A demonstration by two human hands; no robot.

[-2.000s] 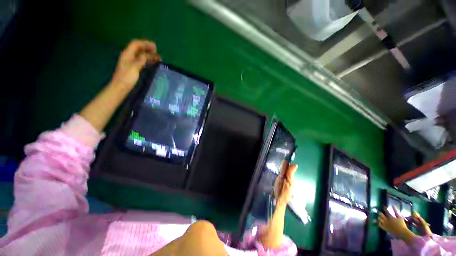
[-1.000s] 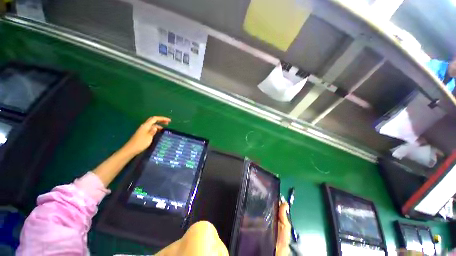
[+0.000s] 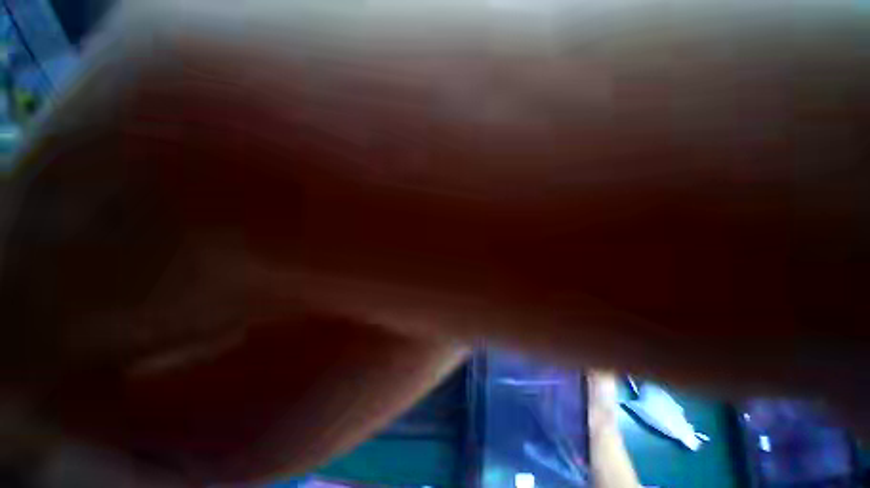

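Note:
A very large, blurred skin-coloured shape, apparently my left hand (image 3: 315, 219), is right in front of the camera and covers most of the view. Its fingers cannot be made out. Below it, the lower part of a tablet (image 3: 532, 419) shows, with glare on its dark glass. My right hand (image 3: 603, 405) is at the tablet's right edge, partly covered and blurred. Its fingertips are hidden, so its grip cannot be told. The tablet's upper part is hidden.
A crumpled white scrap (image 3: 660, 412) lies on the green mat (image 3: 701, 467) right of my right hand, with a small dark item at its upper left. Another tablet (image 3: 797, 443) shows at the lower right. The rack and the left tablet are hidden.
The blurred hand now blocks the camera, where the left tablet, the left hand at its top corner and the rack showed before. The right hand remains beside the right tablet.

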